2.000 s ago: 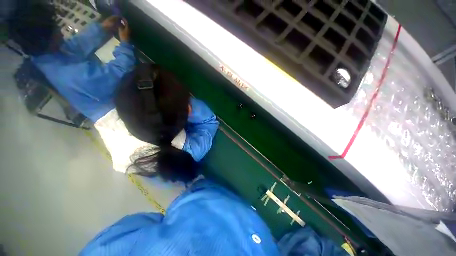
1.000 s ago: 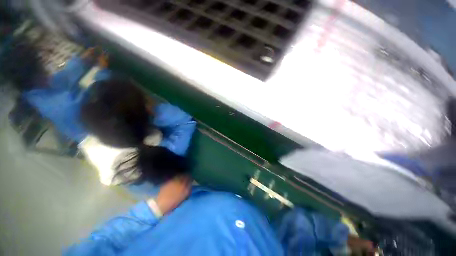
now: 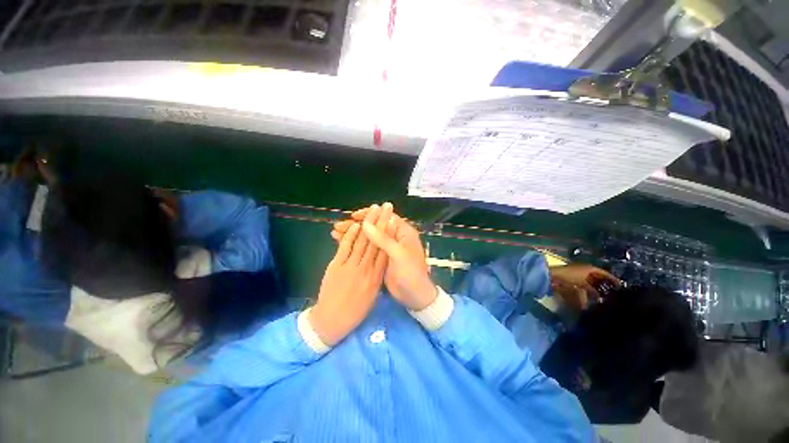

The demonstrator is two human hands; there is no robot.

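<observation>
My bare left hand (image 3: 346,281) and bare right hand (image 3: 404,260) are together in front of my chest, at the middle of the view. The fingers are stretched out and point forward. The fingers and thumbs overlap near the tips. No object shows in either hand; the space between the palms is hidden. The green bench (image 3: 298,251) lies beyond and around the hands. A cream taped strip (image 3: 445,263) on it shows just right of my right hand.
A white shelf (image 3: 259,99) crosses above, with a dark grid tray (image 3: 173,30), red tape (image 3: 378,136) and a clipboard's record sheets (image 3: 554,156) hanging over its edge. People in blue smocks sit left (image 3: 229,234) and right (image 3: 510,285). Clear plastic trays (image 3: 657,251) lie at right.
The view has swung to the right and levelled. My left hand has moved from beside my left shoulder to the middle, and my right hand has come into view against it. The clipboard sheets now show clearly.
</observation>
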